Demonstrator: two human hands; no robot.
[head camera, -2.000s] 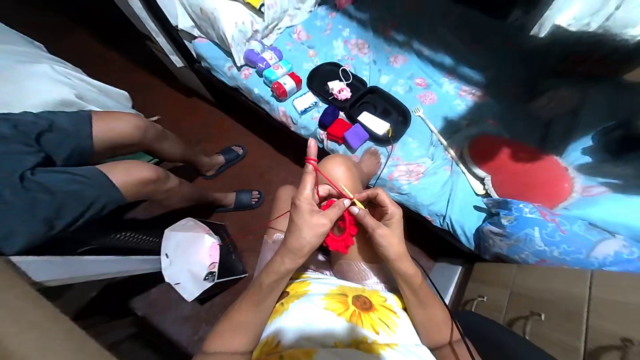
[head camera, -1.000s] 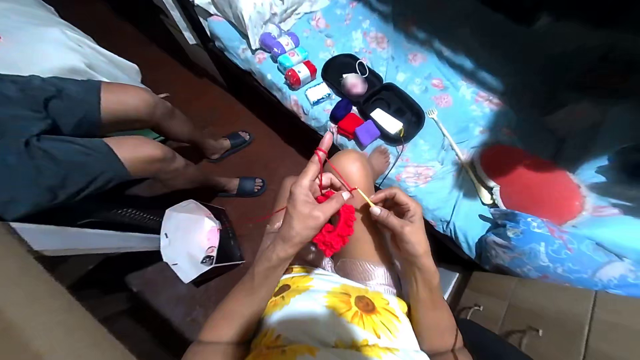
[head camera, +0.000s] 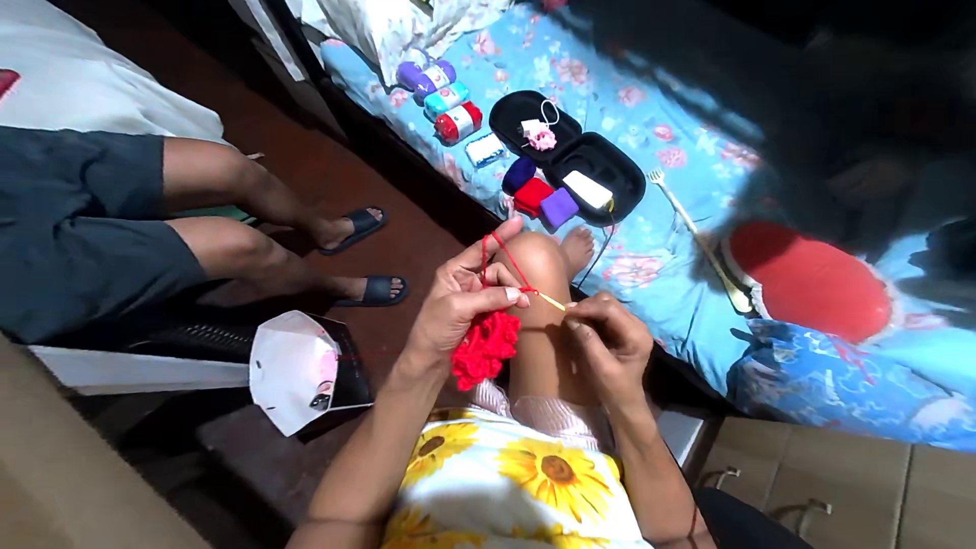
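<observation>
My left hand (head camera: 457, 301) pinches red crocheted work (head camera: 486, 349), whose ruffled part hangs below the fingers over my thigh. Red yarn (head camera: 509, 252) loops around its raised index finger and runs down to the pinch. In my right hand (head camera: 610, 335) is a yellow crochet hook (head camera: 552, 302), held between thumb and fingers, its tip at the red stitches beside my left fingertips. A thin strand of red yarn also trails to the left, toward a white paper-like container (head camera: 293, 374).
On the flowered bed sheet (head camera: 637, 271) lie an open black case (head camera: 625, 171), a red yarn skein (head camera: 458, 123), a purple yarn bundle (head camera: 559, 207), a long back scratcher (head camera: 698, 236) and a red cushion (head camera: 812, 282). Another person's legs (head camera: 221, 248) extend from the left.
My left index finger, upright before, is now bent more to the right. The red work has turned and hangs lower beneath my left hand. The hook still meets the yarn.
</observation>
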